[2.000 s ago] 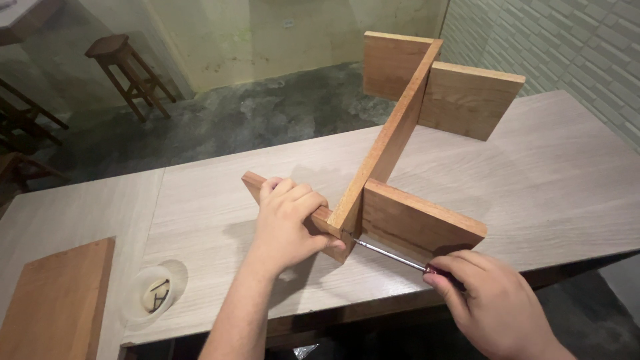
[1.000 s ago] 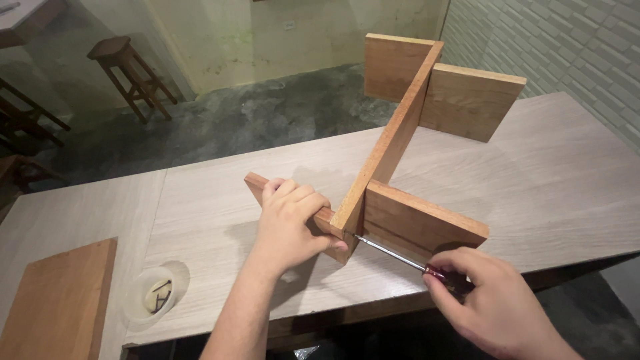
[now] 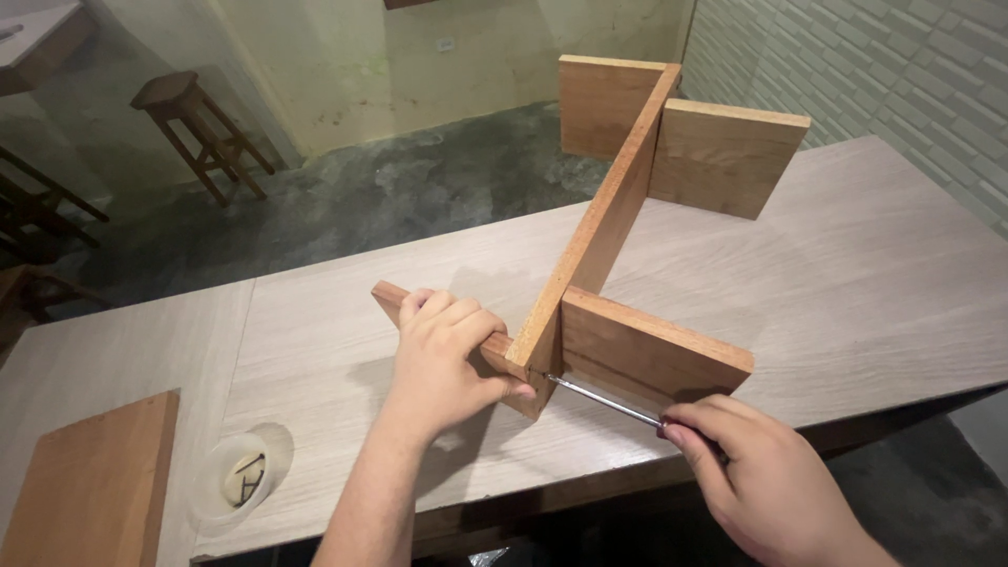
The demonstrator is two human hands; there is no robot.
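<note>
A long wooden board [image 3: 602, 209] stands on edge, with shorter boards joined along both sides. My left hand [image 3: 449, 354] grips the short wooden board [image 3: 388, 299] at the near left, its thumb close to the corner where that piece meets the long board. In my right hand [image 3: 732, 449] is a screwdriver [image 3: 602, 400], its handle mostly hidden by the fingers. The screwdriver's tip touches or nearly touches a dark screw [image 3: 537, 372] at the near end of the long board. Another short board [image 3: 654, 342] stands just beyond the shaft.
The assembly rests on a pale wood-grain table [image 3: 315, 378]. At the left lie a flat wooden board [image 3: 94, 480] and a translucent bowl [image 3: 206, 480] holding several dark screws. Wooden stools, one of them upright [image 3: 197, 126], stand on the floor beyond. The table's near edge runs below my hands.
</note>
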